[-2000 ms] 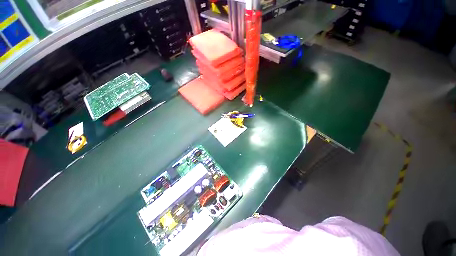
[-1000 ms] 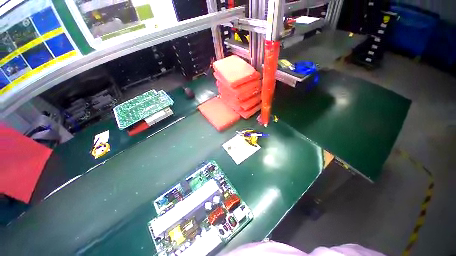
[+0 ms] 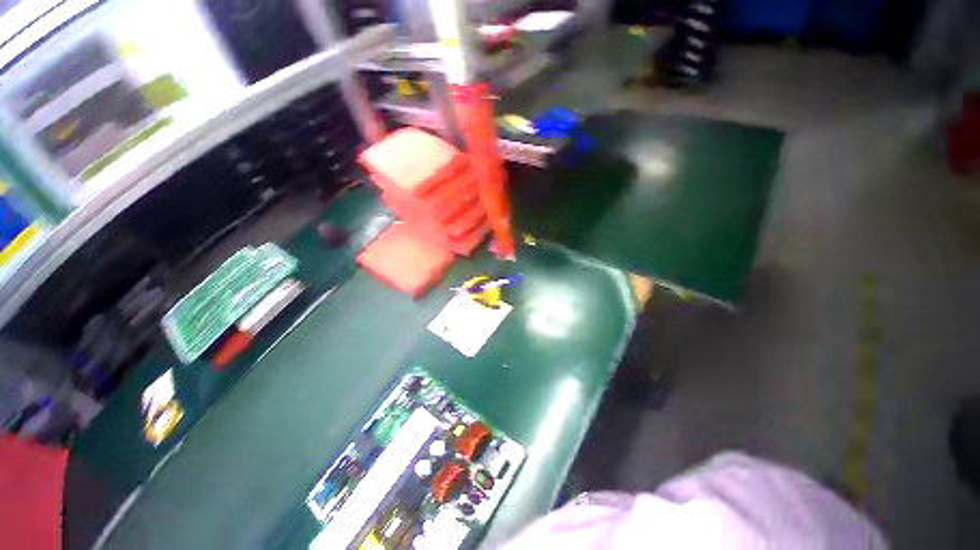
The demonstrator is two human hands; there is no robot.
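Note:
A populated circuit board (image 3: 424, 467) lies on the green bench mat (image 3: 322, 387) nearest me, with white heatsink bars, red-brown coils and yellow parts. Its lower end is cut off by the frame edge. Beyond it a pale card (image 3: 470, 326) lies on the mat, with a yellow and blue hand tool (image 3: 489, 290) at its far edge. A second green board (image 3: 229, 298) is raised on red and white items at the far side. Neither of my hands is in the picture; only my pink smock shows at the bottom. The view is blurred.
Red-orange foam pads (image 3: 419, 177) are stacked beside a red-wrapped post (image 3: 486, 172). A small yellow ring (image 3: 161, 421) lies on a card at left. A red sheet (image 3: 32, 489) stands at the left edge. Another green-topped bench (image 3: 677, 204) adjoins at right, beside grey floor with a yellow line.
The camera view has swung, first one way and then back, so the bench things shift in the frame. They keep their places on the bench. More smock shows than one second ago.

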